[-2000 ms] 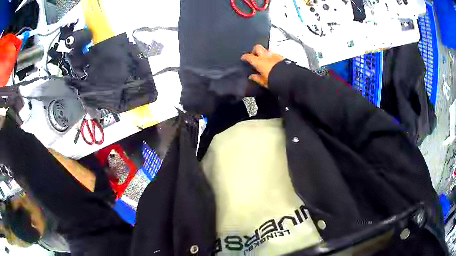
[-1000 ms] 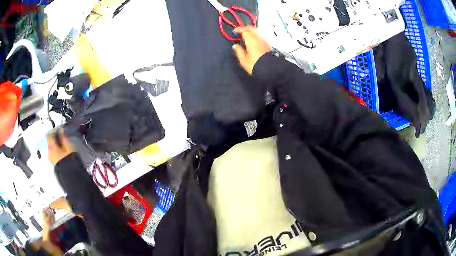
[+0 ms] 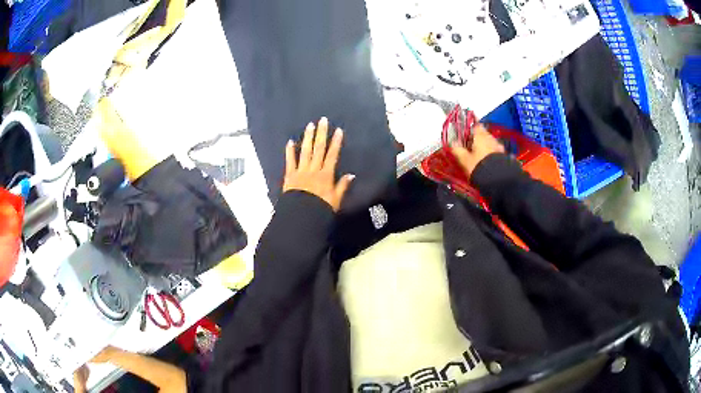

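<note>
A long dark grey garment panel [image 3: 307,69] lies flat over the white table and reaches its front edge. My left hand [image 3: 313,163] lies flat on the panel with its fingers spread, holding nothing. My right hand [image 3: 475,146] is at the table's front edge, right of the panel, and holds red-handled scissors [image 3: 459,127]. The scissors are blurred, and their blades cannot be made out.
A bundle of black pieces [image 3: 173,222] lies left, beside a grey round-patterned machine part [image 3: 111,292]. Other red scissors [image 3: 163,310] lie near it. A neighbour's forearm [image 3: 146,370] is at lower left. Blue crates [image 3: 547,123] with dark cloth [image 3: 607,107] stand right.
My left hand has come from the left onto the panel. My right hand has taken the red scissors off the panel and moved right and down to the table edge.
</note>
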